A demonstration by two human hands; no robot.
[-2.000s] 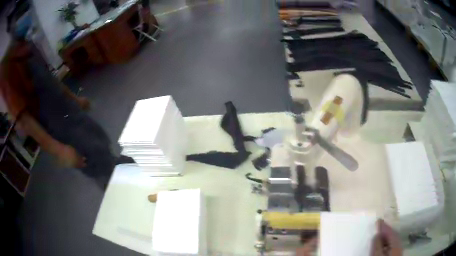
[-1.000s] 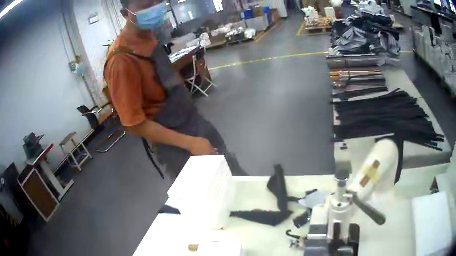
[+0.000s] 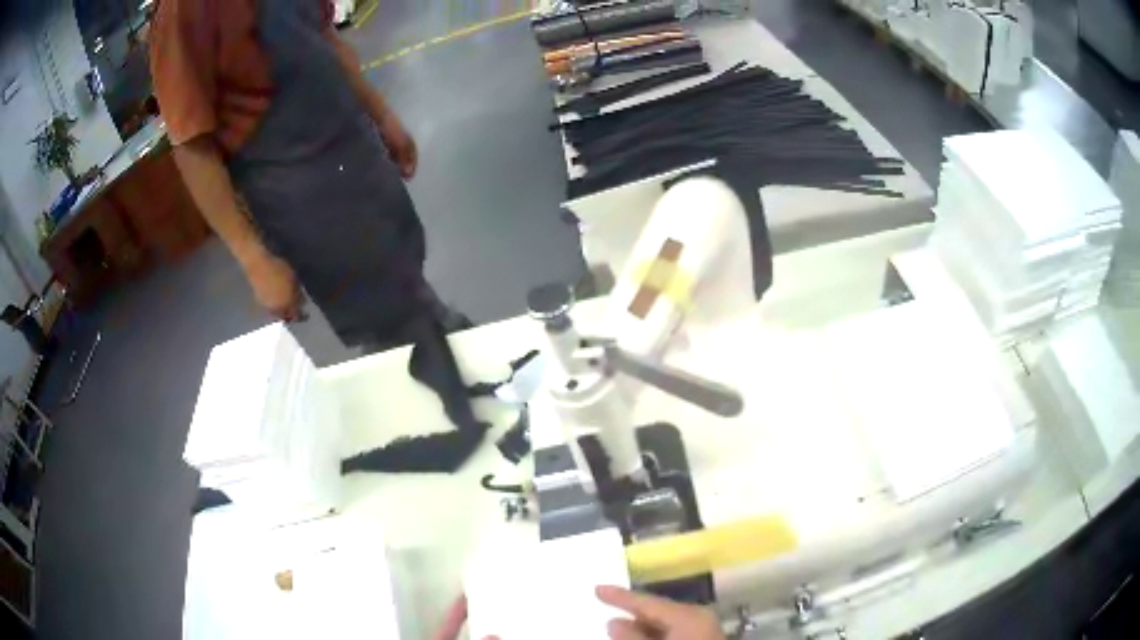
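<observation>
A white panel lies flat at the front of the machine's presser foot assembly, over the left part of the yellow strip. My right hand holds the panel's right side, with fingertips on its top face. My left hand is at the panel's left edge; only a small part shows, and the picture's bottom edge cuts it off. The panel's near edge is out of the picture. The cream-white machine arm rises behind.
A tall white stack stands left, with a low white pile before it. More panels lie right, near another tall stack. Black scraps lie left of the machine. An aproned person stands beyond the left stack. Black strips lie behind.
The view has tipped back down, and both hands show again. The panel, right of the presser two seconds ago, is now in front of it. The person's hand is no longer over the left stack.
</observation>
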